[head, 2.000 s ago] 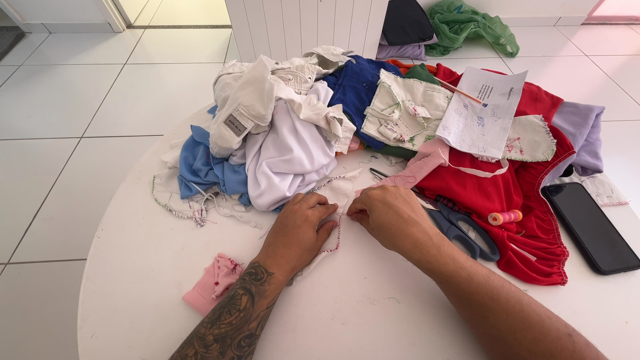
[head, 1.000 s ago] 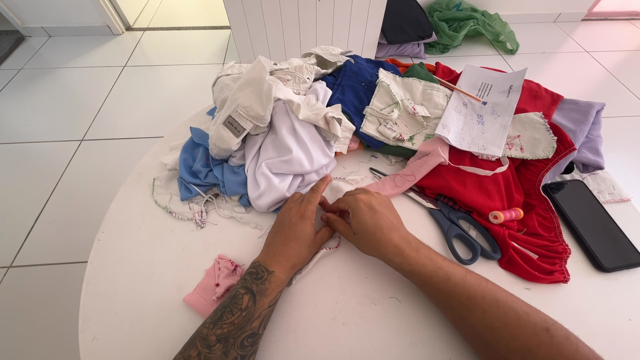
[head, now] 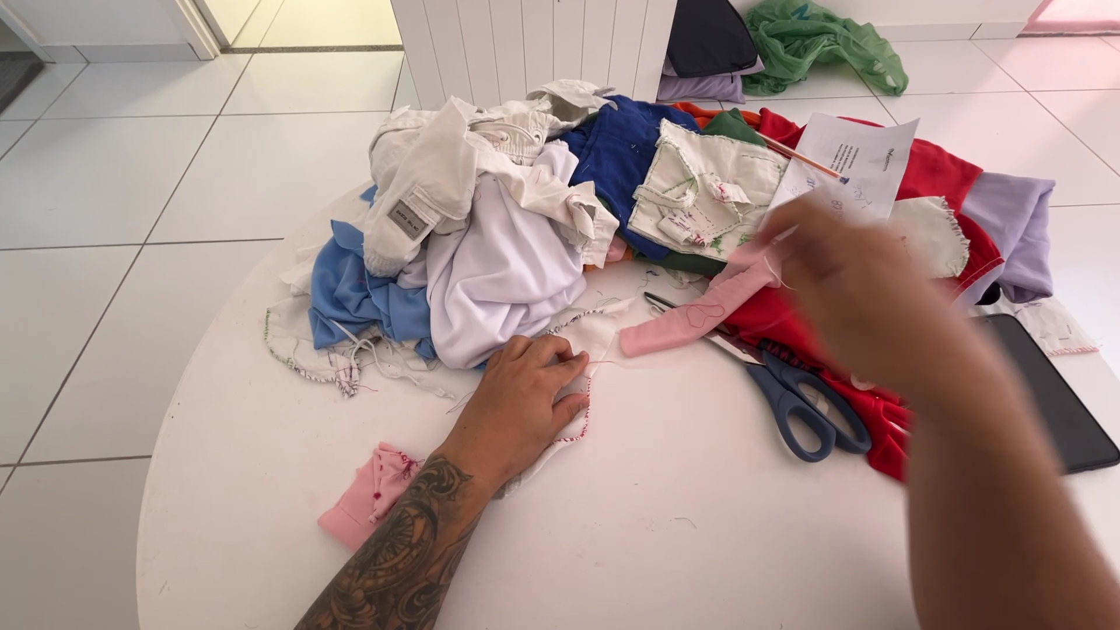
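My left hand (head: 525, 404) rests on a white cloth piece (head: 595, 332) edged with red and dark stitches, its fingers holding it on the table. My right hand (head: 844, 271), blurred by motion, is raised over the right side of the fabric heap. Its fingertips are pinched, but whatever is between them is too blurred to name. A thin red thread (head: 602, 361) runs from the cloth by my left fingertips toward the right. Between the hands lies a pink fabric strip (head: 678, 325). Dark-handled scissors (head: 805, 407) lie below my right hand, blades partly under the strip.
Piled garments, including white fabric (head: 507, 271), blue fabric (head: 617, 149) and red fabric (head: 941, 175), cover the table's far side. A printed paper (head: 853, 162) with a pencil (head: 801, 157) lies on top. A phone (head: 1046, 394) is at right, a pink scrap (head: 372, 494) at left.
My right hand has moved from beside my left hand up and to the right, away from the white cloth. My left hand has stayed at the cloth.
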